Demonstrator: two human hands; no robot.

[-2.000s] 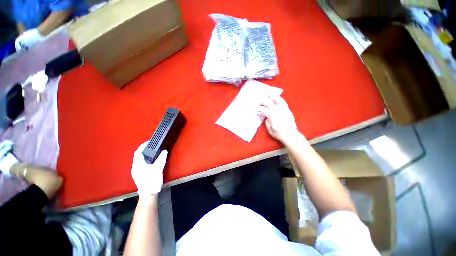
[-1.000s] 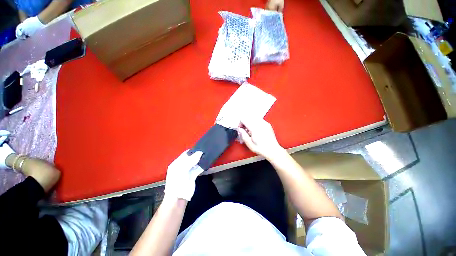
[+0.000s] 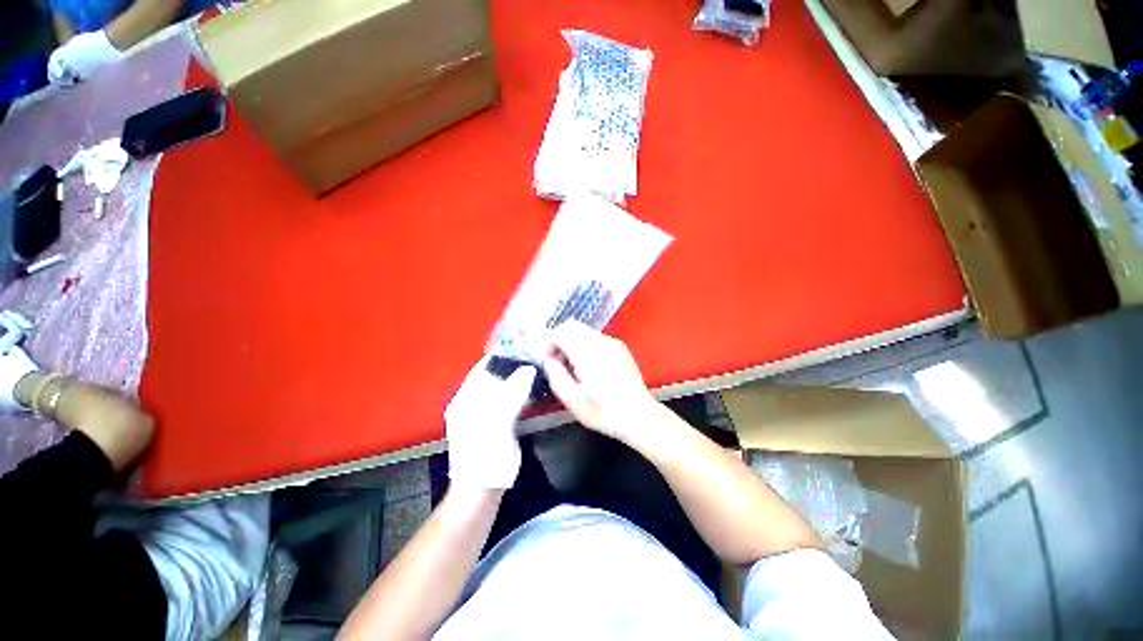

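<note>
A whitish bubble bag [image 3: 583, 269] lies at a slant over the red table near its front edge. A black unit [image 3: 539, 386] is partly inside the bag; its dark shape shows through the film and its near end sticks out between my hands. My left hand [image 3: 486, 423], in a white glove, holds the unit's near end. My right hand [image 3: 594, 378], which looks bare, grips the bag's opening at the unit's right side. One bagged unit [image 3: 597, 119] lies just beyond the bag.
A closed carton [image 3: 364, 94] stands at the far left. Another bagged unit [image 3: 732, 18] is at the far edge. An open carton [image 3: 1028, 225] is at right, a supply carton [image 3: 902, 551] below. A neighbour's arm [image 3: 94, 420] and black units [image 3: 176, 122] are at left.
The black unit has gone from my left hand's open hold into the bubble bag. One of the two bagged units has moved away to the far edge, and the hand there is gone.
</note>
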